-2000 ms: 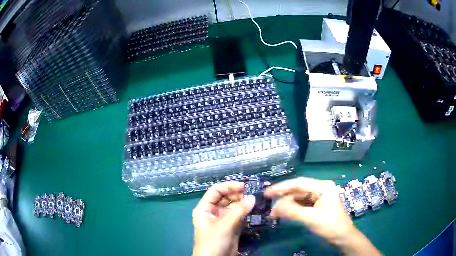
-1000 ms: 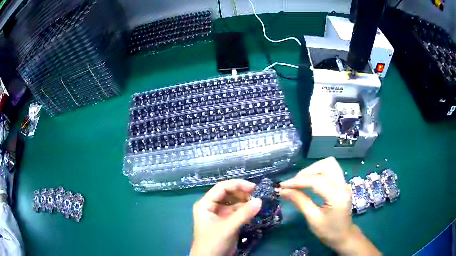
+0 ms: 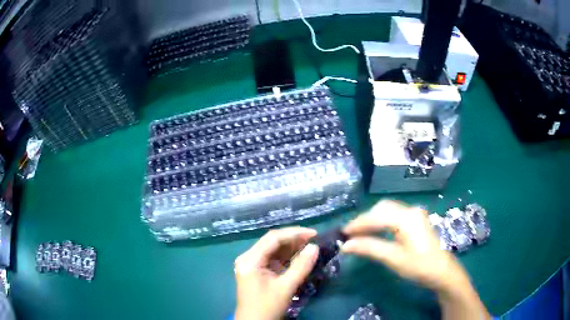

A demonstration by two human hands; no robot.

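A small dark unit [image 3: 320,265] is held between my hands at the lower centre, blurred, with its lower end hanging past my left fingers. My left hand [image 3: 275,270] grips its left side between thumb and fingers. My right hand [image 3: 406,250] has thumb and fingertips pinched at the unit's top right edge; whether they hold a small part is hidden. Silver-grey housing sub-assemblies [image 3: 459,228] lie in a row right of my right hand. Another small piece [image 3: 364,312] lies at the bottom edge, cut off.
Stacked clear trays [image 3: 250,215] stand behind my hands. A white screw feeder [image 3: 406,178] is at right, a black arm [image 3: 435,44] above it. Circuit boards [image 3: 65,259] lie at left. Tall trays [image 3: 75,100] stand far left, black trays [image 3: 531,94] far right. A phone-like rectangle [image 3: 274,65] lies behind.
The view has shifted slightly. My hands stay around the dark unit, which has tilted and turned. My right fingertips have moved back against its top right edge.
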